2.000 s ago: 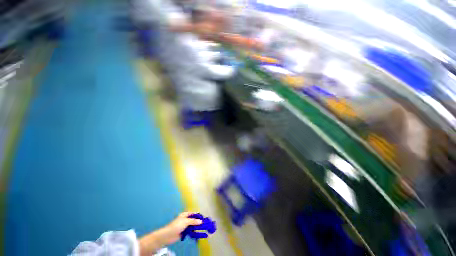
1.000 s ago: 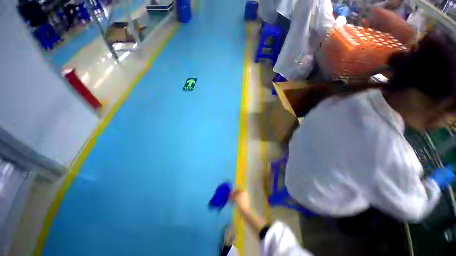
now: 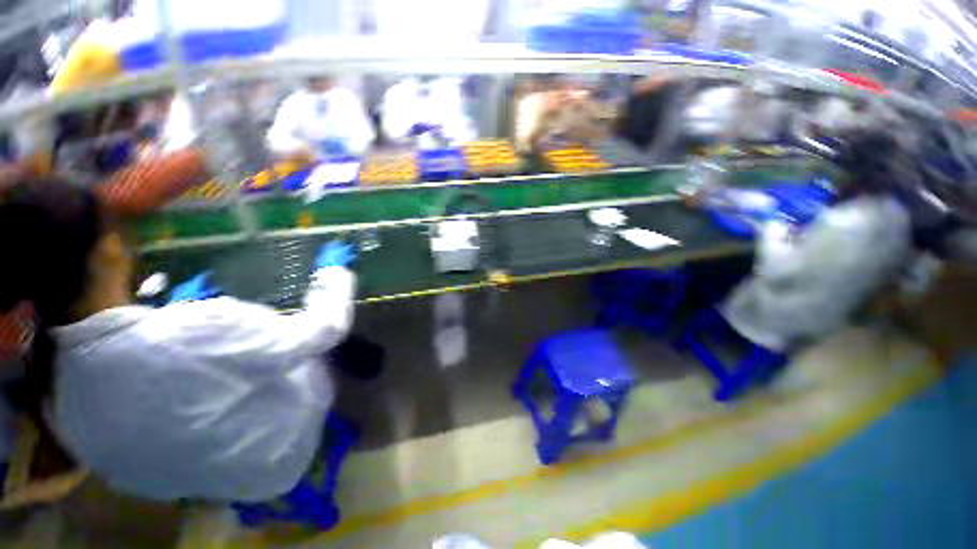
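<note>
Neither of my hands is in view; only blurred white patches, perhaps my sleeves, show at the bottom edge. A blue plastic stool [image 3: 584,362] stands on the floor in front of me, unoccupied. Behind it runs the dark green bench [image 3: 541,245]. On the bench are a white box [image 3: 455,245] and, to its right, two white wipes [image 3: 649,238]. A small clear thing by the wipes, perhaps a cup, is too blurred to tell.
A seated person in a white smock [image 3: 198,391] with light blue gloves works at the left. Another seated person [image 3: 820,273] works at blue trays [image 3: 798,199] at the right. The green conveyor [image 3: 402,208] runs behind the bench, with people and yellow units beyond. Blue floor [image 3: 857,472] lies lower right.
The view has swung from the aisle to face the bench. The bare hand and the blue item in it have left the picture.
</note>
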